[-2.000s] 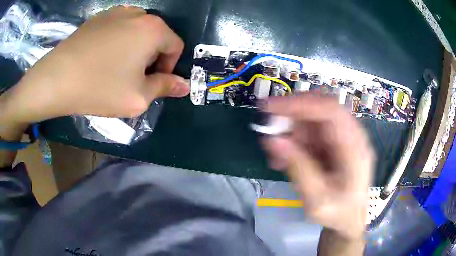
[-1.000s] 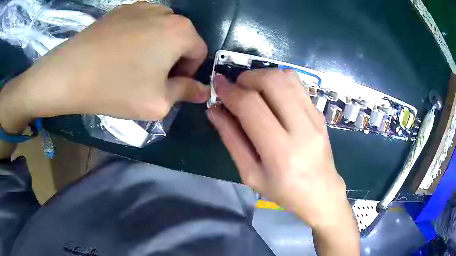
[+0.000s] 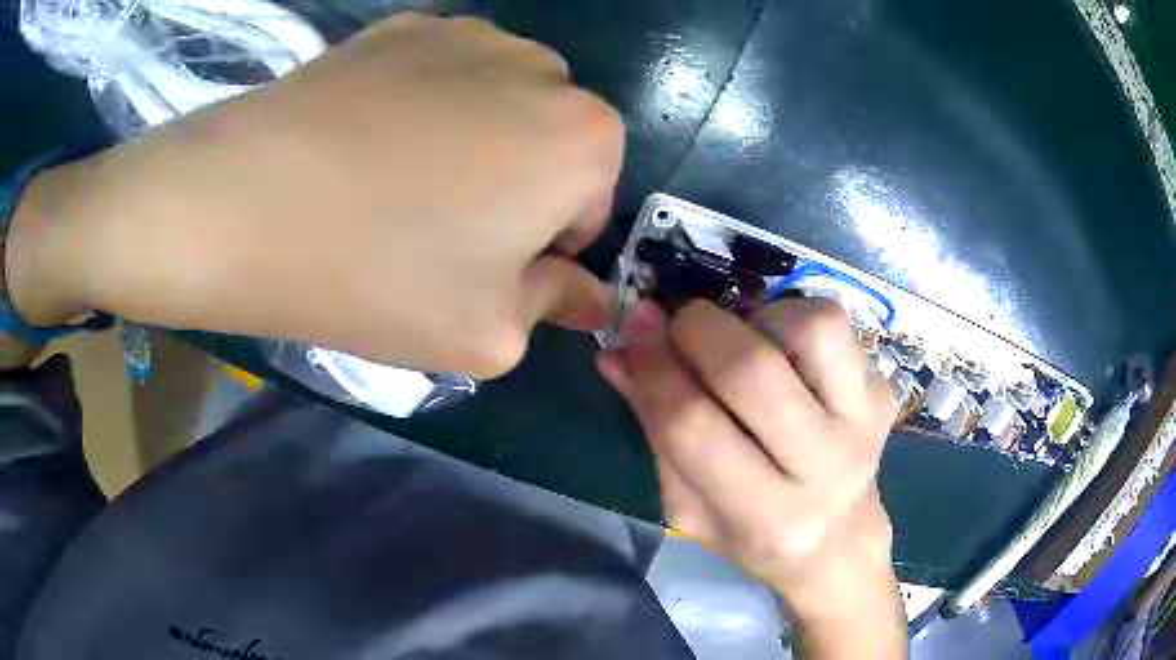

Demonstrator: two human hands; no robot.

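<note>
The open white power strip housing [image 3: 774, 245] lies slanted on the dark green surface, its left end nearer the top of the view. My left hand [image 3: 387, 194] pinches at its left end; the power cord there is hidden by the hand. My right hand [image 3: 774, 438] has thumb and fingertips pressed on the clear strain relief [image 3: 627, 286] at the same end. Its fingers cover part of the contacts. The blue wire [image 3: 851, 277] arches beyond the right fingers. No yellow wire shows. Whether the small white part is in my right fingers is hidden.
A clear plastic bag [image 3: 110, 65] with coiled white cord lies at the upper left. Bagged white material [image 3: 374, 382] lies below my left forearm. A pale rod-like strip [image 3: 1051, 509] runs along the right edge. Grey cloth covers my lap below the edge.
My right hand came from below the strip to its left end, covering the yellow wire. Both hands and the housing shifted right and down in view, and the housing tilted more.
</note>
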